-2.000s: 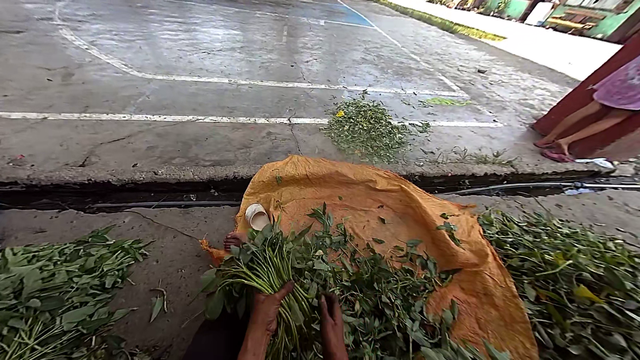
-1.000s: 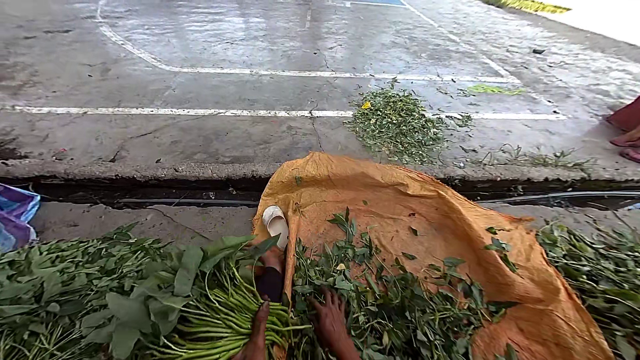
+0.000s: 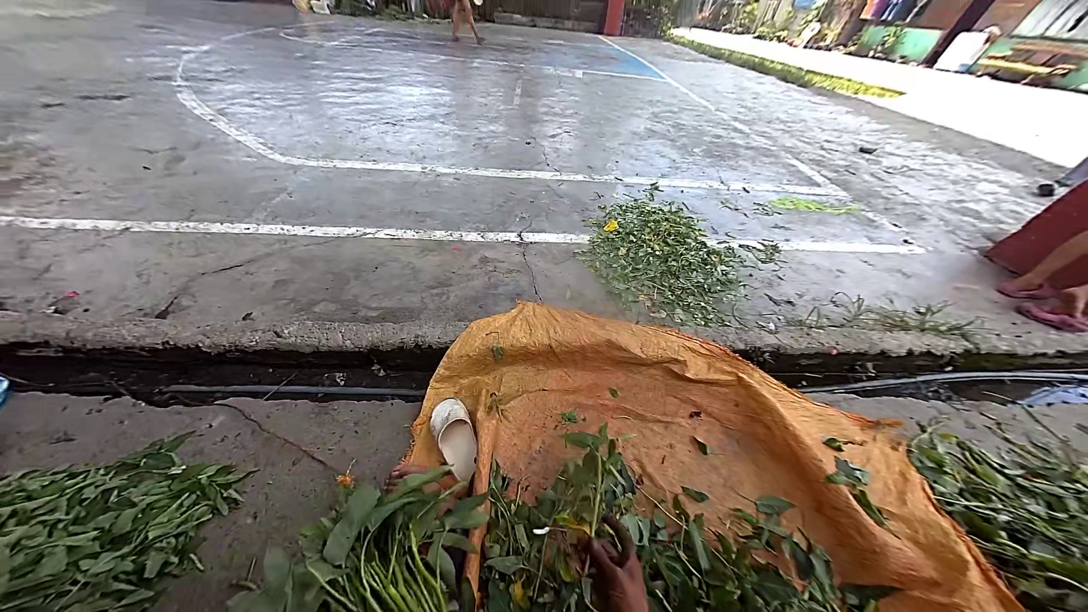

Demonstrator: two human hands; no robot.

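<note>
My right hand (image 3: 616,568) pinches a leafy green stem (image 3: 597,476) that stands up from loose greens (image 3: 705,552) on an orange woven plastic sheet (image 3: 646,365). To its left lies a bunch of leafy stalks (image 3: 391,569), its pale green stems toward the bottom edge; my left hand does not show, and whether it holds the bunch is hidden. A white clog-like shoe (image 3: 455,435) rests at the sheet's left edge, near part of a foot.
More greens lie at far left (image 3: 102,518) and far right (image 3: 1011,510). A narrow drainage gutter (image 3: 280,374) runs beyond the sheet, and leafy clippings (image 3: 667,255) are heaped past it. Another person's feet (image 3: 1054,297) in slippers are at right; someone stands far off.
My right hand has taken hold of a stem. My left hand, seen earlier at the bunch, is out of sight. The view has tilted up.
</note>
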